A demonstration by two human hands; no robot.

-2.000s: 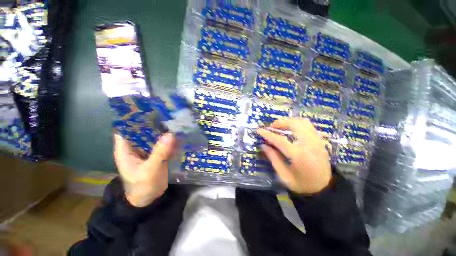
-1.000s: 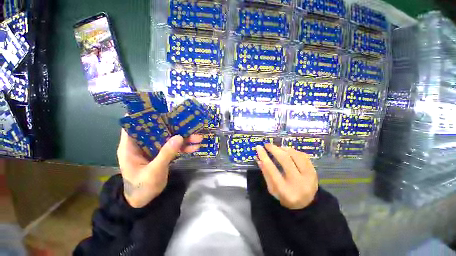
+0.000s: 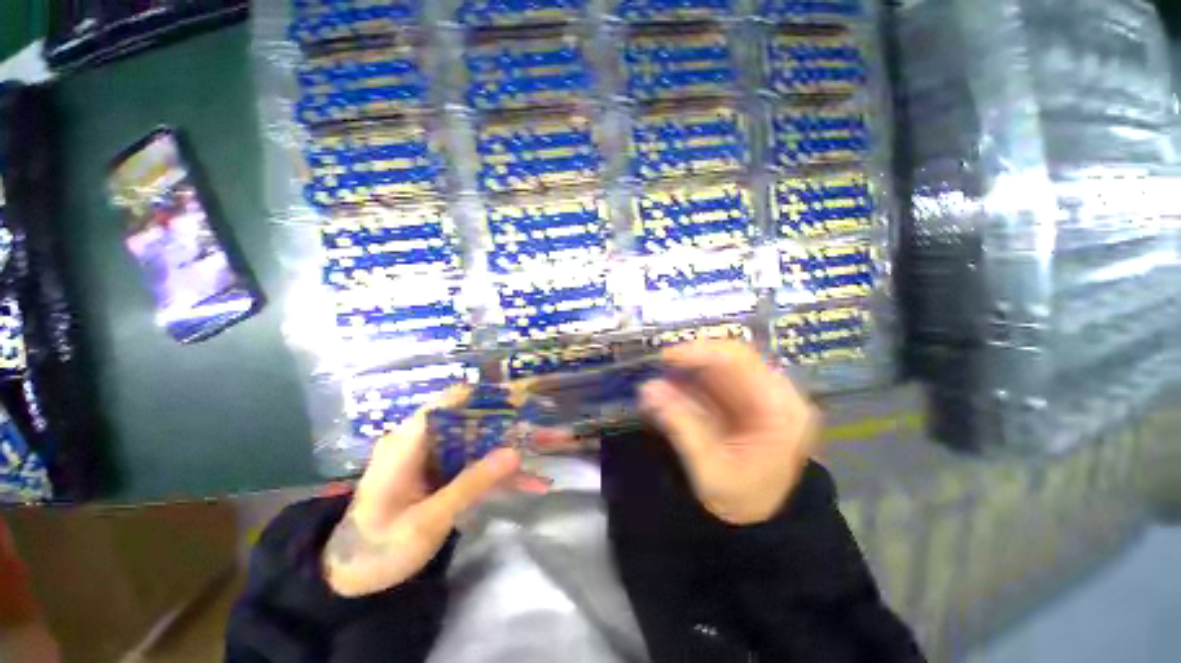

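The clear blister tray [image 3: 280, 194] lies in front of me, with blue circuit boards [image 3: 544, 233] in its four columns of pockets. My left hand [image 3: 408, 512] is at the tray's near edge and holds several blue boards [image 3: 482, 425], partly hidden by its fingers. My right hand [image 3: 741, 434], blurred, is over the near edge to the right. Its thumb and fingers pinch the end of a dark blue board [image 3: 606, 383], seen at a slant between my hands. The hands partly cover the nearest row.
A smartphone [image 3: 181, 246] with a lit screen lies on the green bench [image 3: 97, 181] left of the tray. A black bin [image 3: 52, 311] with boards is at the far left, another dark bin edge [image 3: 143, 29] beyond. Stacked empty clear trays [image 3: 1036, 233] stand at right.
The view has shifted, so tray and phone appear further left. My left hand's boards are nearer my right hand. My right hand has left the near-row board and now holds one between the hands.
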